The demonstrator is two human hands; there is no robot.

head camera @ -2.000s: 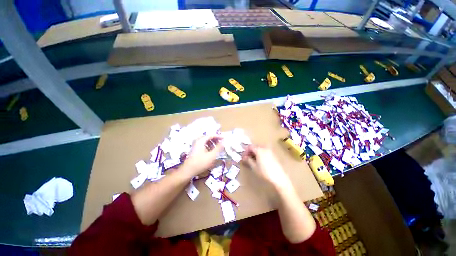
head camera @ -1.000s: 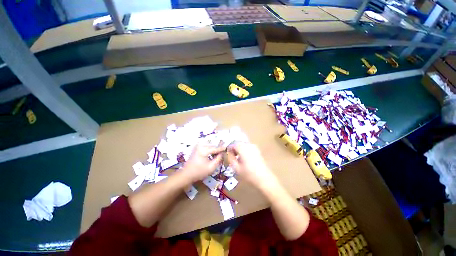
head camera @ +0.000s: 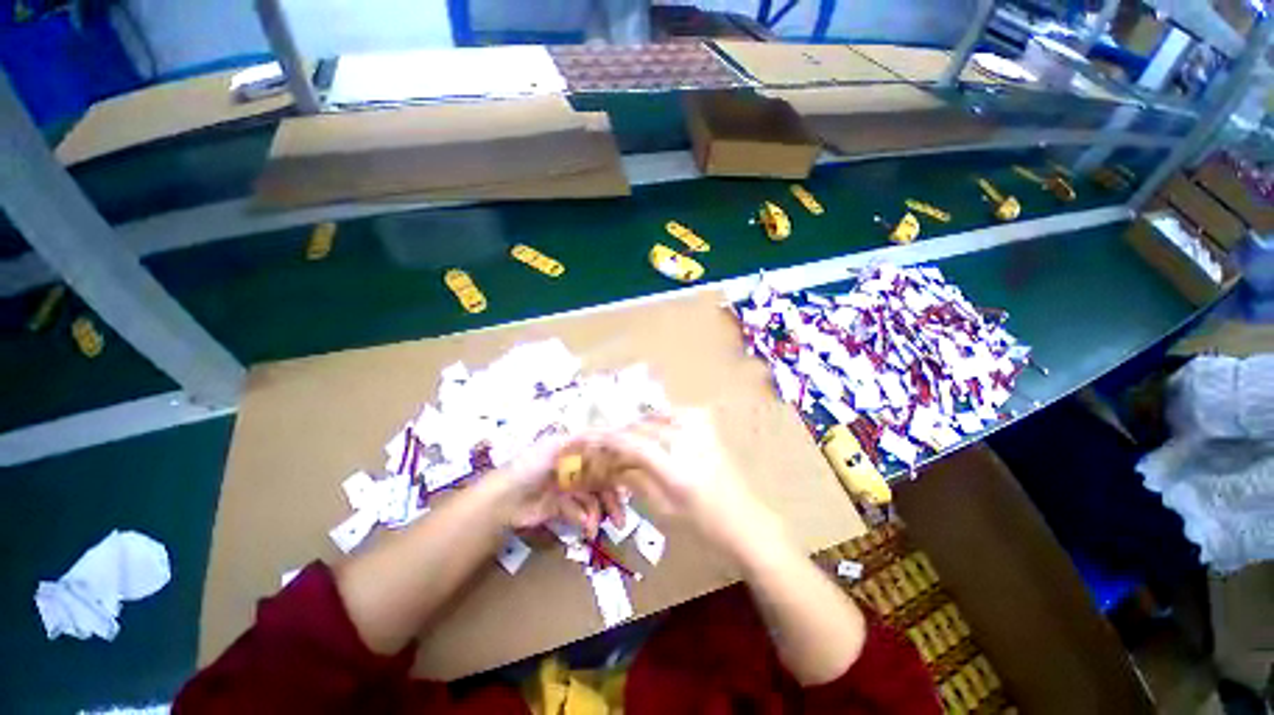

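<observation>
My left hand [head camera: 538, 489] and my right hand [head camera: 650, 468] are bare and meet over the heap of white pieces [head camera: 510, 391] on the cardboard sheet [head camera: 315, 405]. A small part of a yellow housing [head camera: 570, 471] shows between them; the fingers hide the rest. Both hands are around it. White pieces with red leads [head camera: 608, 552] lie just below the hands. Another yellow housing [head camera: 855, 467] lies at the cardboard's right edge.
A supply heap of white pieces with red leads [head camera: 887, 349] lies at right. Yellow parts [head camera: 676, 263] sit on the green belt [head camera: 405, 273] beyond. A carton of yellow housings [head camera: 915, 601] is below right, a crumpled white cloth [head camera: 105, 584] at left. A person's pale sleeve [head camera: 1216, 426] shows at right.
One of the two yellow housings at the cardboard's right edge is gone from there, and a yellow housing now shows between my hands. The view has shifted slightly.
</observation>
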